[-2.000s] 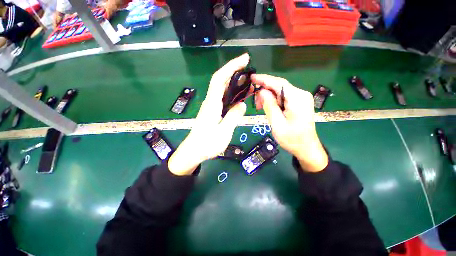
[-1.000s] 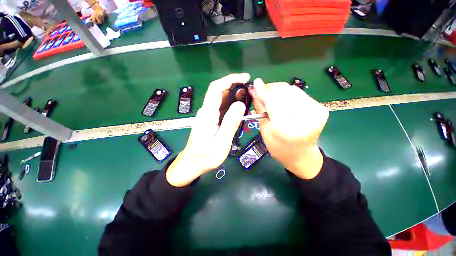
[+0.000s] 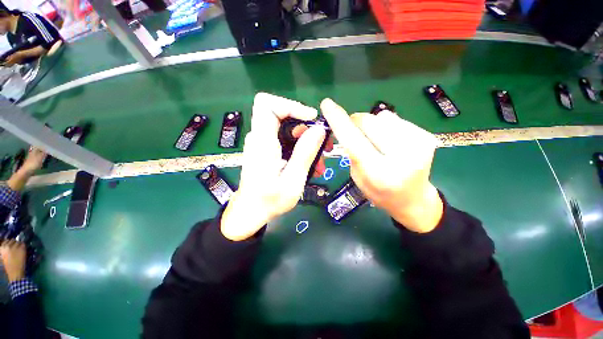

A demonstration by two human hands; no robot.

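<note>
My left hand holds a black phone housing above the bench, thumb across it. My right hand is closed at the housing's right edge, its index finger extended over the upper end. A thin bright metallic tip, perhaps of tweezers, shows between the hands; the rest is hidden. The speaker disc is covered. Below the hands, keypad phones lie on the green bench, with another handset beside them. Small pale-blue rings lie close by, and one ring lies nearer me.
More keypad phones lie on the green belt beyond the cream strip. A smartphone lies at left, near another person's hands. Red trays and black equipment stand behind. A dark pronged tool lies right.
The housing has turned in my left hand and its disc is now covered. My right hand's index finger has extended over the housing. Belt phones have shifted left. Another person's hands have appeared at left.
</note>
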